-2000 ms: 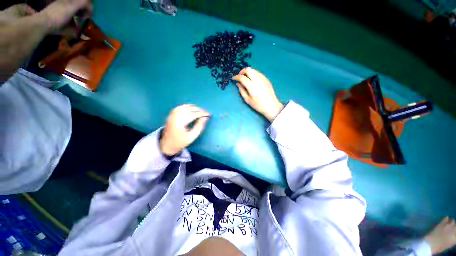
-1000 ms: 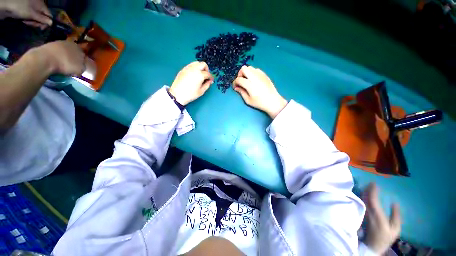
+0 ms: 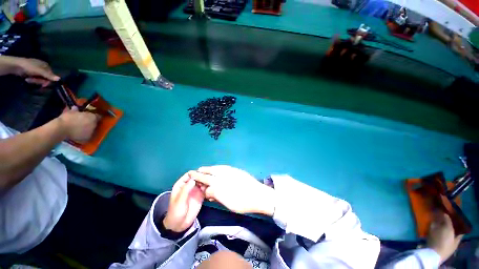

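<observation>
A loose heap of tiny black parts (image 3: 214,114) lies on the teal-green bench top (image 3: 294,152) in front of me. My left hand (image 3: 184,204) and my right hand (image 3: 233,190) are together at the bench's near edge, below the heap. The fingertips of both hands meet. Anything small between them is hidden or too blurred to tell.
At left, another person's hands (image 3: 79,123) work at an orange-brown fixture (image 3: 107,126). At right, a person's hand (image 3: 443,236) touches another fixture (image 3: 420,202) with black arms. A pale yellow post (image 3: 134,42) stands beyond the bench. More fixtures lie across the dark green strip.
Both my hands have left the heap, drawn back toward my body and come together. The view has tilted up, showing the far side. The hand at right now touches the right fixture.
</observation>
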